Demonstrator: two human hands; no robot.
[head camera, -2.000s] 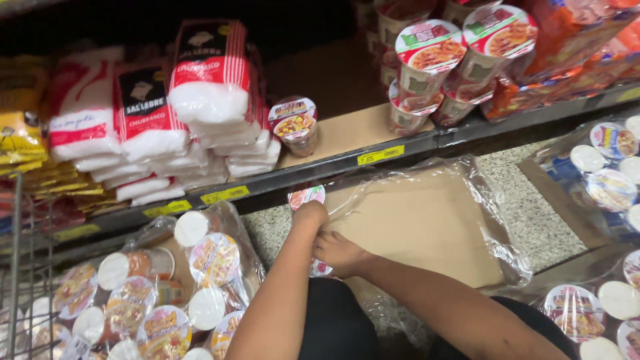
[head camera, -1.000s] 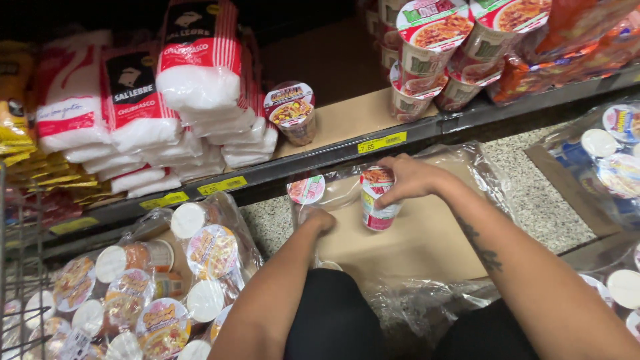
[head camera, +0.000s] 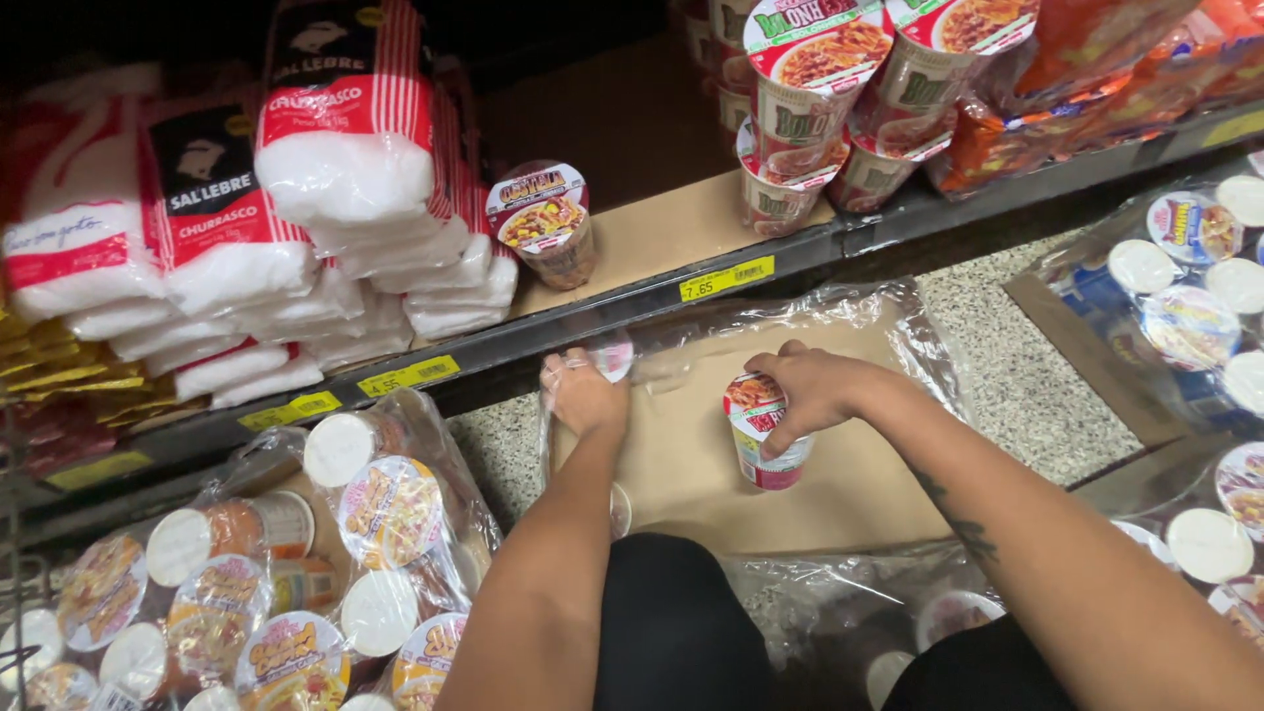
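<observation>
My right hand (head camera: 815, 390) grips an instant noodle cup (head camera: 758, 420) with a red and white wrapper, over the cardboard tray (head camera: 681, 504) on the floor. At the tray's upper left corner, my left hand (head camera: 583, 395) is on or beside another cup, whose round lid (head camera: 612, 357) shows past the fingers; whether it grips that cup is hidden. A further cup (head camera: 619, 511) lies partly behind my left forearm. Torn clear plastic wrap (head camera: 928, 346) surrounds the tray. On the shelf above, a single noodle cup (head camera: 543, 227) stands beside stacked salt bags (head camera: 346, 128).
Stacked bolognese noodle cups (head camera: 810, 89) and orange packets (head camera: 1086, 89) fill the shelf's right part. The shelf's front edge (head camera: 592, 314) carries yellow price tags. Plastic-wrapped cup packs lie at left (head camera: 296, 553) and right (head camera: 1185, 286). Wire mesh (head camera: 15, 513) borders the far left.
Two seconds ago both hands were together at the tray's left side. My right hand has since moved right with a cup. My left hand has shifted up toward the corner since one second ago.
</observation>
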